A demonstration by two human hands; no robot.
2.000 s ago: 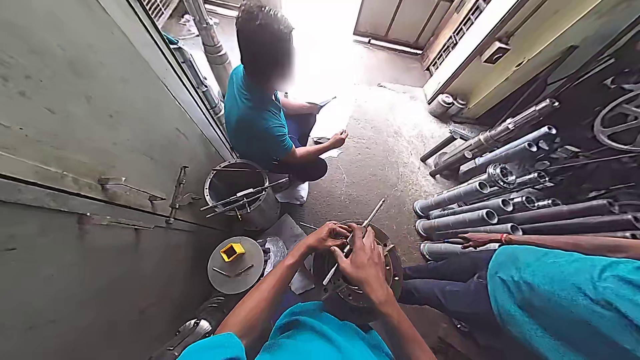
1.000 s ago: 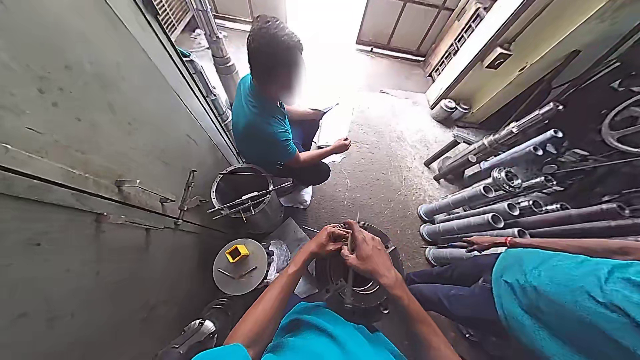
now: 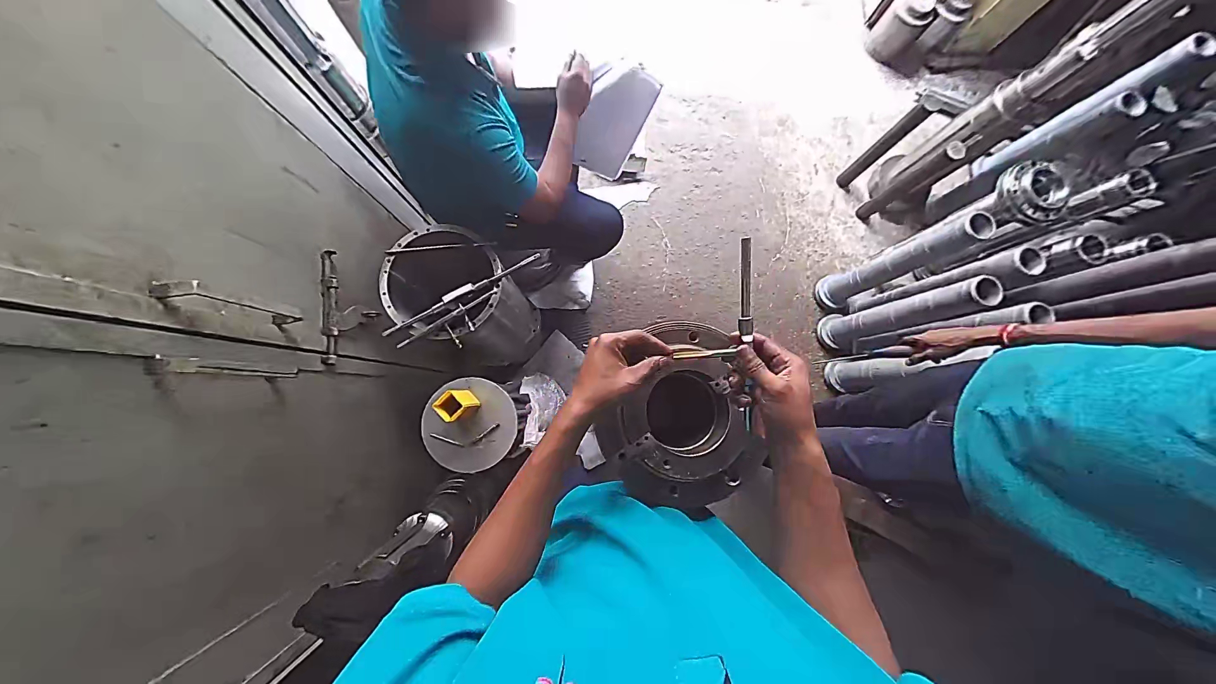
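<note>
Above a round flanged metal housing [image 3: 627, 418], both hands hold slim metal pieces. My left hand [image 3: 617, 370] pinches one end of a thin, yellowish rod [image 3: 701, 354] that lies crosswise toward the right hand. In my right hand [image 3: 774, 380] is a slim metal measuring tool [image 3: 746, 290], its ribbed or marked shaft pointing away from me; its exact kind cannot be told. The thin rod's right end meets the tool at the right fingertips. Under the hands, the housing shows a dark round bore and bolt holes in its rim.
A yellow square block [image 3: 457, 406] and small rods lie on a round metal disc [image 3: 494, 451]. Behind it stands a flanged cylinder [image 3: 518, 323] with rods across its top. A seated person [image 3: 456, 142] holds papers. Another person's arm [image 3: 1121, 330] reaches from the right near stacked metal pipes [image 3: 912, 313].
The slim tool now points straight away from me, and my hands are farther apart with the thin rod between them. The seated person has raised a hand beside the papers.
</note>
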